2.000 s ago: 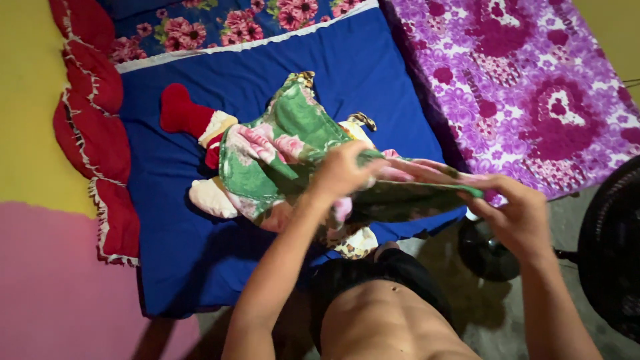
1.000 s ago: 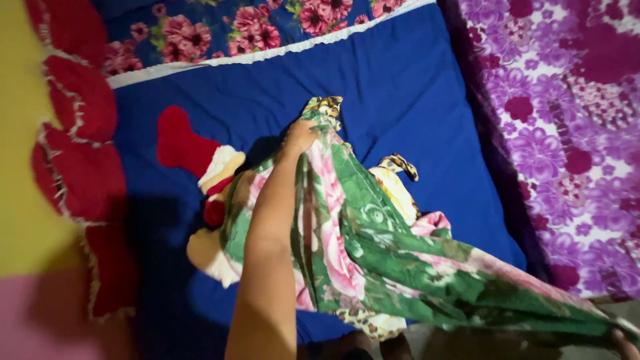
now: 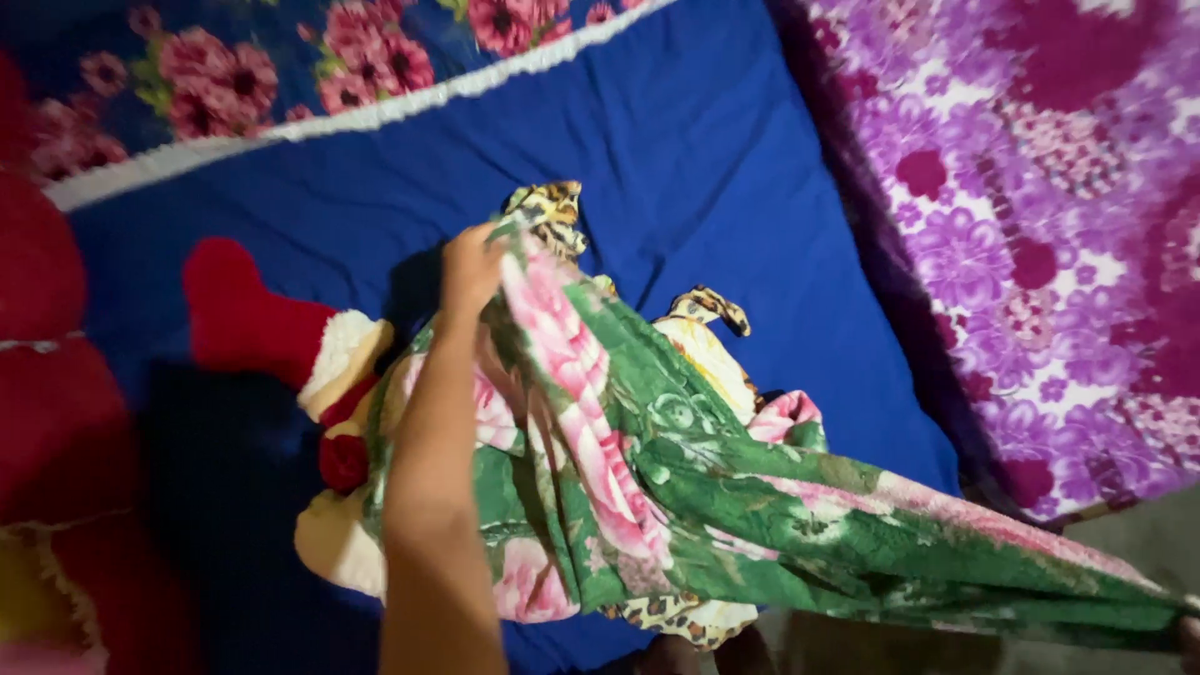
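My left hand grips the upper corner of a green cloth with pink flowers, beside a leopard-print piece of fabric. The cloth stretches down to the lower right, where part of my right hand holds its far end at the frame's edge. Beneath and around the cloth lies a stuffed toy or bundle, mostly hidden: a red sock-like part with a white fluffy band, a cream rounded part, a yellowish-white part with a leopard-print strip, and a leopard-print part at the bottom.
A blue sheet lies under everything, with a white-edged floral fabric across its top. Red cushion-like fabric lines the left. A purple floral-covered surface stands at the right. Feet show partly at the bottom.
My left hand has moved up to the cloth's corner by the leopard-print piece. My right hand has gone out to the lower right, drawing the cloth long. The view has come closer.
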